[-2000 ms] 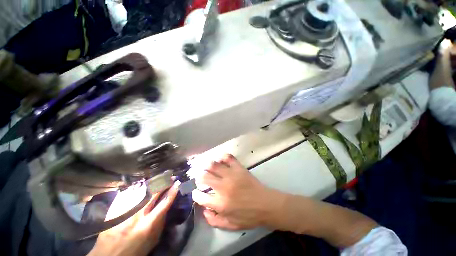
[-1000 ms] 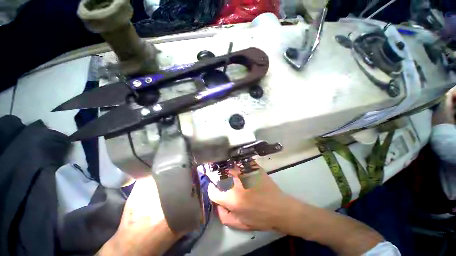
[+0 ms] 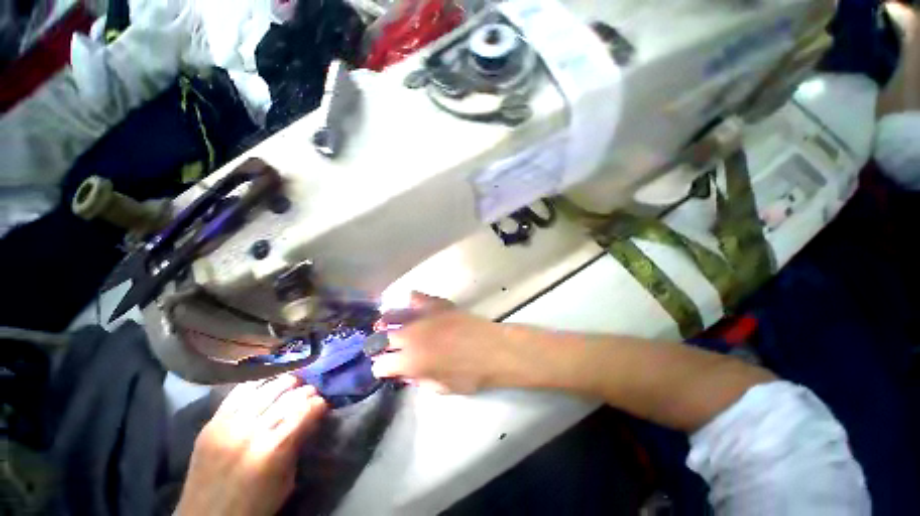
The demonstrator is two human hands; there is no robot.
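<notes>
Dark fabric (image 3: 348,371), lit blue-violet by the lamp, lies at the needle area of the cream sewing machine (image 3: 383,202). My left hand (image 3: 247,438) holds the near left edge of the fabric with its fingertips. My right hand (image 3: 434,348) is right of the needle with bent fingers on the fabric's right edge. A small grey piece (image 3: 376,344) shows at my right fingers; whether it is gripped is unclear. The needle and presser foot are hidden by machine parts and glare.
Large shears (image 3: 202,224) lie on the machine head beside a tan post (image 3: 111,205). Black-handled snips (image 3: 523,222) lie on the bed behind. A yellow-green strip (image 3: 656,287) wraps the base. Grey cloth (image 3: 106,423) hangs at left. Another person's arm (image 3: 898,81) shows far right.
The view has shifted, so the machine head now sits further left and the snips show. My left hand has come out from behind the curved guard. My right hand stays beside the needle.
</notes>
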